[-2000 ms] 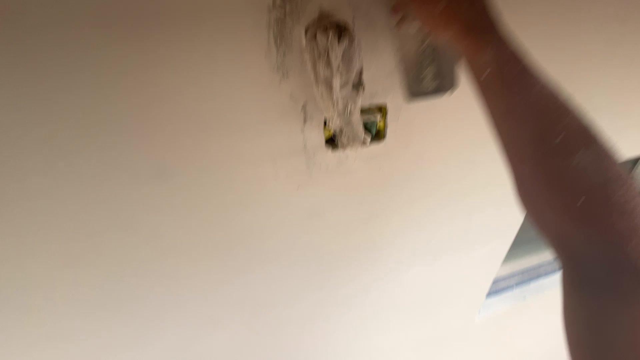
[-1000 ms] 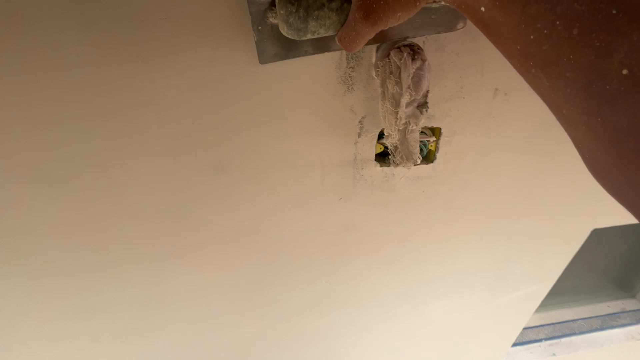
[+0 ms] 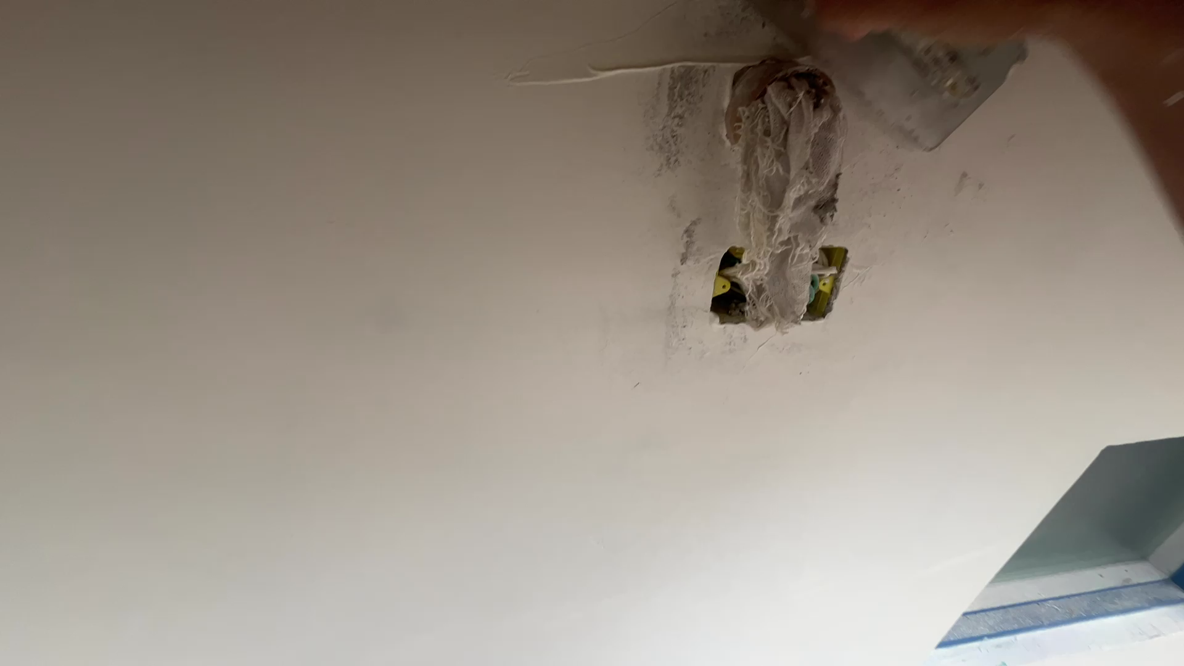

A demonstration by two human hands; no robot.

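Observation:
At the top right, my right hand (image 3: 911,17) is blurred and cut off by the frame's edge; it grips a plastering trowel (image 3: 934,97) whose grey metal blade lies against or close to the wall (image 3: 416,324). Just left of the blade, a bundle of frayed, plaster-caked cloth (image 3: 786,176) comes out of a hole in the wall. Its lower end hangs over a rectangular recessed electrical box (image 3: 828,285) with yellow parts inside. A thin ridge of wet plaster (image 3: 638,69) runs leftward from the top of the cloth. My left hand is out of view.
Dark rough smears (image 3: 683,111) mark the wall left of the cloth. At the lower right is a recess, seemingly a window opening, with a grey-green side (image 3: 1087,518) and blue tape (image 3: 1073,599) along its sill.
My right hand and the trowel have moved from above left of the cloth to its upper right. A plaster ridge now shows left of the cloth's top.

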